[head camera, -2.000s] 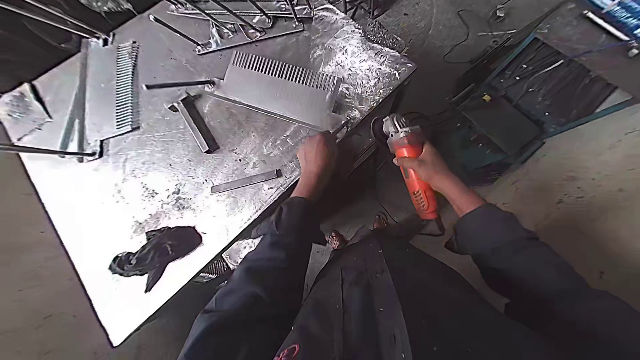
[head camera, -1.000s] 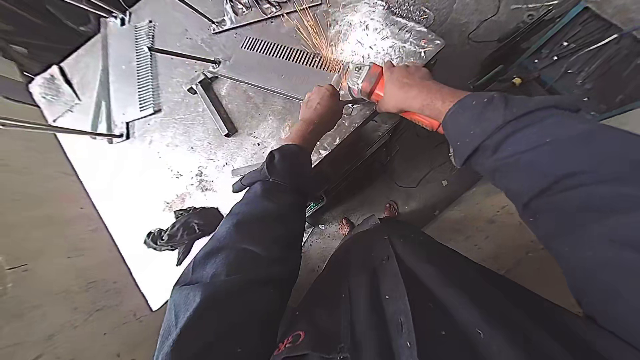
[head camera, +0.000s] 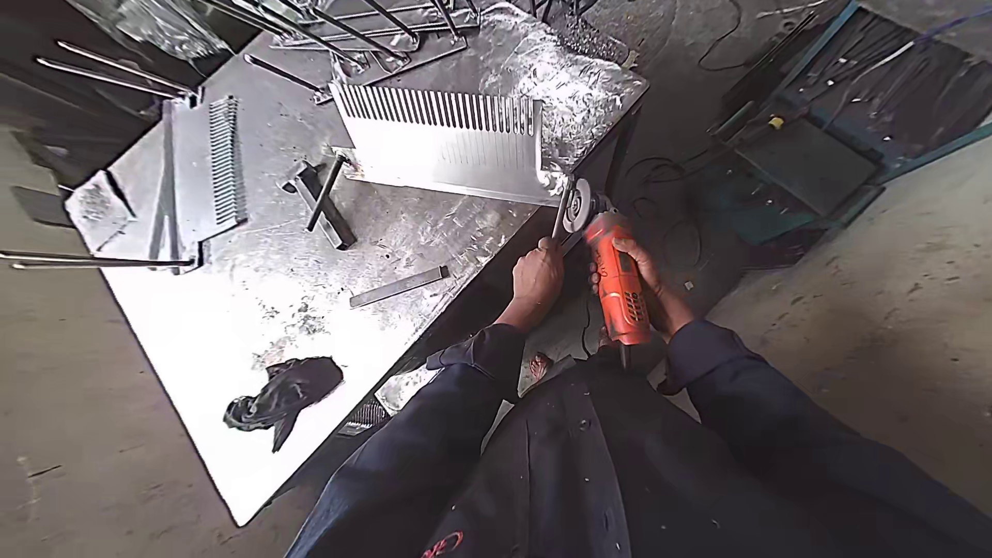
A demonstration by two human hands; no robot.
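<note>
My right hand (head camera: 643, 271) is closed around the orange body of an angle grinder (head camera: 618, 283), whose disc (head camera: 580, 205) points away from me. My left hand (head camera: 539, 271) grips the near end of a thin metal rod (head camera: 562, 215) at the table's edge, just left of the disc. Whether disc and rod touch, I cannot tell. Beyond the rod lies a slotted, comb-like metal plate (head camera: 442, 159), its teeth facing away from me. No sparks show at the disc.
On the metal table (head camera: 232, 310) lie a short flat bar (head camera: 399, 286), a channel-shaped steel piece (head camera: 322, 205), a black cloth or glove (head camera: 285, 395) and a second toothed plate (head camera: 203, 170). Welded rod frames (head camera: 372, 35) stand at the back. A teal-framed rack (head camera: 891, 85) is at right.
One second ago the grinder was at the slotted plate's right corner, throwing sparks. The sparks are gone, and my right hand has drawn the grinder back towards me.
</note>
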